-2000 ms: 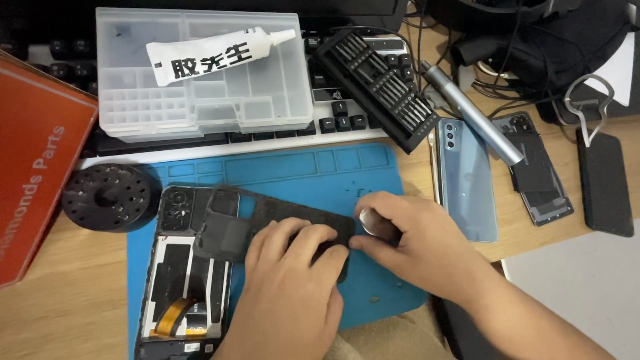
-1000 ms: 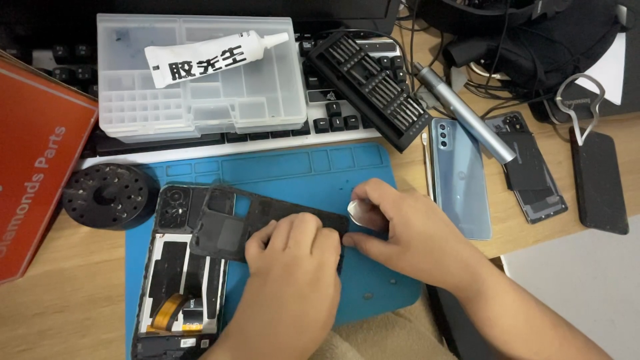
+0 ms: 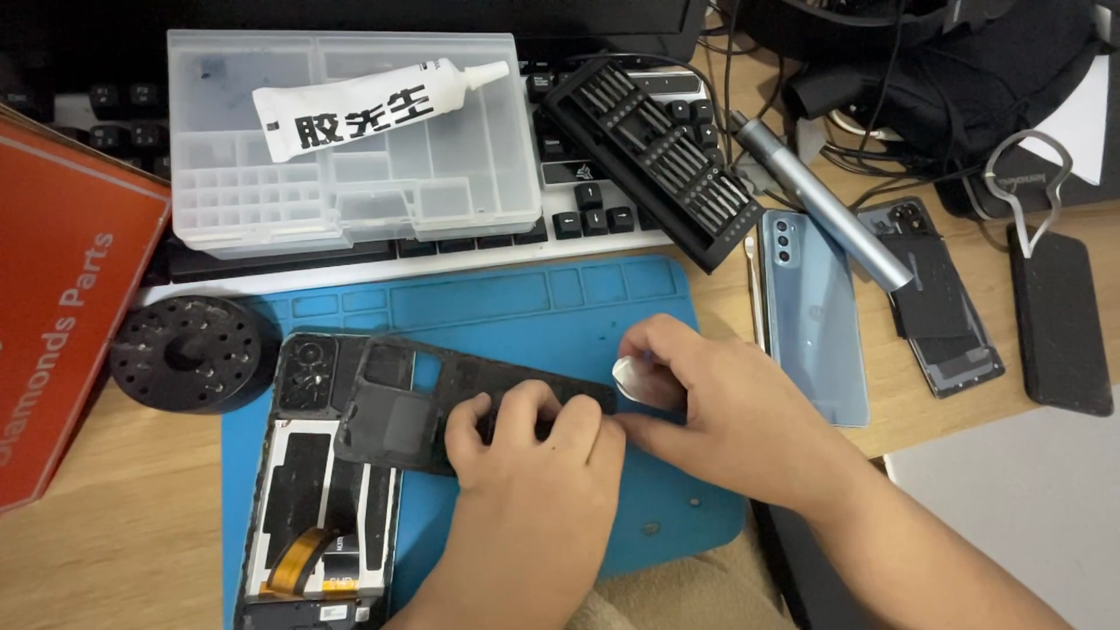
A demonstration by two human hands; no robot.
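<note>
My left hand (image 3: 542, 490) presses with bent fingers on a dark phone back cover (image 3: 394, 424), which lies at a slant, its camera cutout end over an opened phone (image 3: 328, 490). That phone shows its battery and an orange flex cable (image 3: 297, 560). Beside the cover's right end, my right hand (image 3: 717, 402) holds a crumpled whitish piece (image 3: 646, 383), perhaps a wipe or film, between thumb and fingers; what it is made of cannot be told. Under all this lies a blue silicone repair mat (image 3: 665, 490).
A clear plastic organizer box (image 3: 245, 227) carries a white glue tube (image 3: 367, 109) on a keyboard (image 3: 604, 219). Right of it are a black screwdriver bit case (image 3: 656, 162), a silver electric screwdriver (image 3: 822, 201), a blue phone (image 3: 814, 332) and other phone parts. A round black holder (image 3: 192, 354) and red box (image 3: 70, 306) stand left.
Both hands stay on and beside the phone cover. My left hand's fingers have shifted slightly on it, and the whitish piece in my right hand shows at a different angle.
</note>
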